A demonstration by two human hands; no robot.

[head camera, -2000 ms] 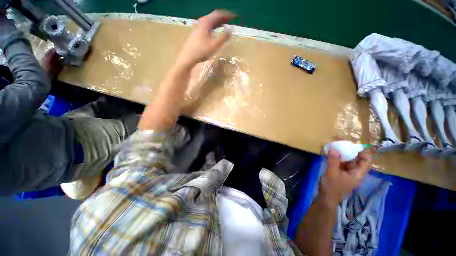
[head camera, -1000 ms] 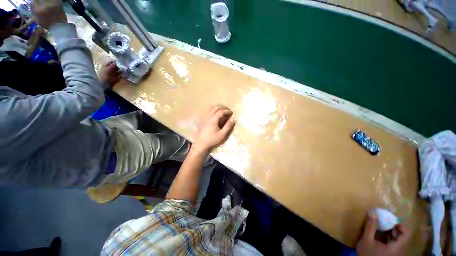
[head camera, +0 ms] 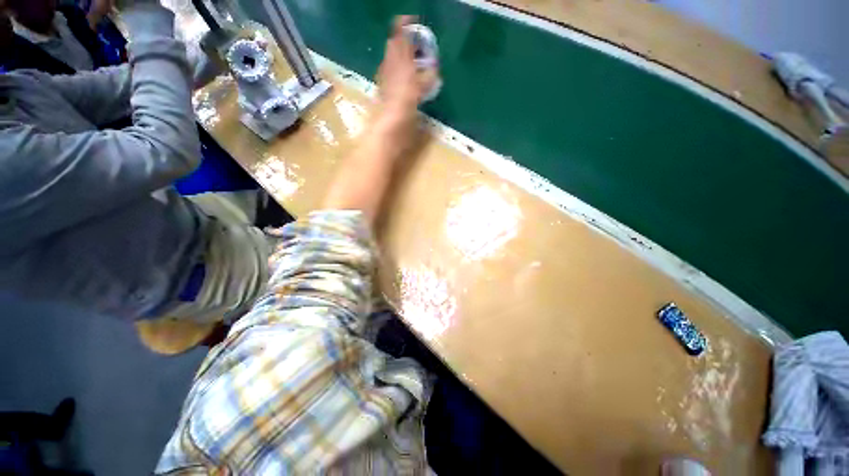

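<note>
My left hand is stretched over the green belt at the top centre, blurred. Its fingers are on the left side of a white-grey trouser piece, whose ruffled round end faces up; the fingertips are partly hidden. At the bottom edge, right of centre, only a small blurred pale bit shows where my right hand was; it is cut off, and I cannot tell hand from glue bottle.
A dark blue patterned packet lies on the tan bench. Striped trouser pieces lie at the right edge. A silver press stand and a seated person in grey sleeves are at left. Pale legs lie across the belt.
My left hand has moved from above the bench up and away to the trouser piece on the belt. The view has shifted, and my right hand with the white bottle has dropped almost out of the picture.
</note>
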